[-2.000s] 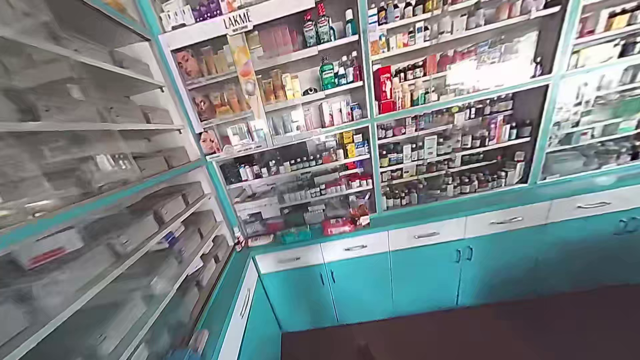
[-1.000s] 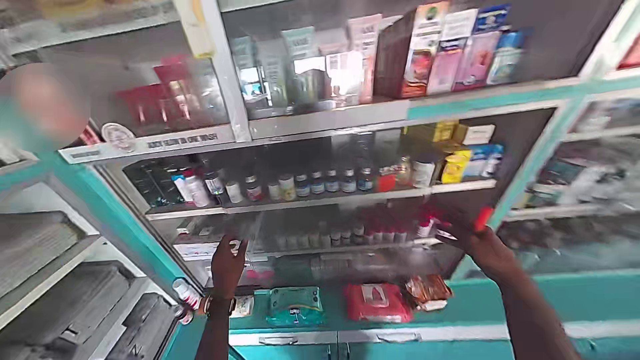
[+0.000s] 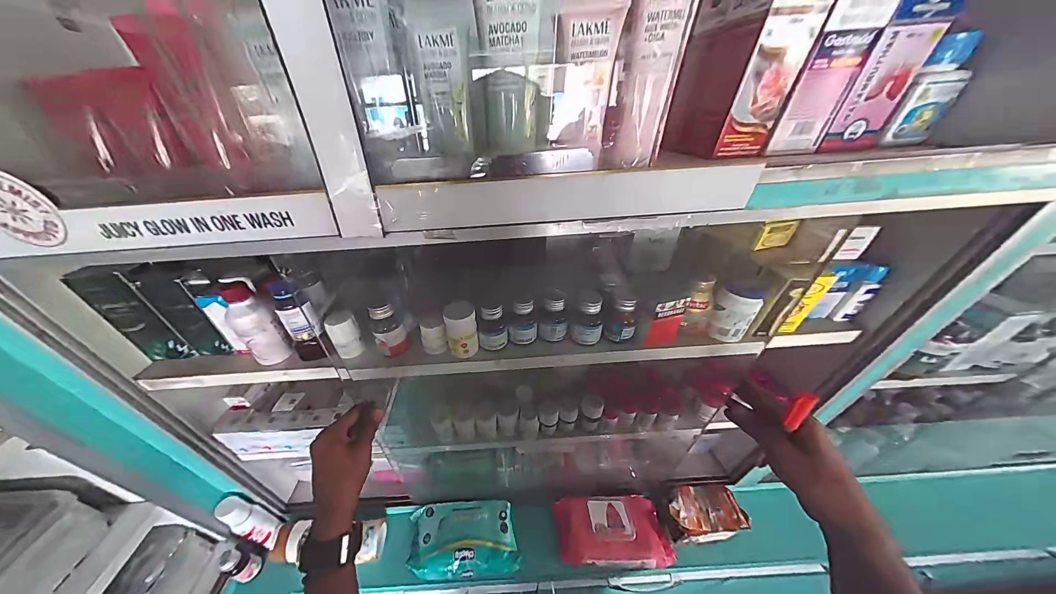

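Observation:
My left hand (image 3: 342,454), with a dark band on its wrist, is at the lower left of the cabinet. Its fingers are curled at the left edge of a clear glass pane (image 3: 528,462). On the right, my right hand (image 3: 780,437) holds a red pen-like object (image 3: 800,411); its fingertips are near the pane's right side, and contact is unclear. Behind the glass, small bottles (image 3: 553,320) line a shelf, with a white tub (image 3: 737,312) and boxes to their right. Blurred small bottles (image 3: 528,417) fill the shelf below.
A teal wipes pack (image 3: 464,540), a pink pack (image 3: 615,530) and a brown packet (image 3: 709,513) lie on the teal ledge. White bottles (image 3: 247,521) stand beside my left wrist. Tubes (image 3: 511,107) and cartons (image 3: 796,78) stand above. Shelving (image 3: 74,528) borders the left.
The view has moved much closer to the cabinet. Both hands, absent two seconds ago, are in view. Since one second ago, my left hand's fingers have curled in more.

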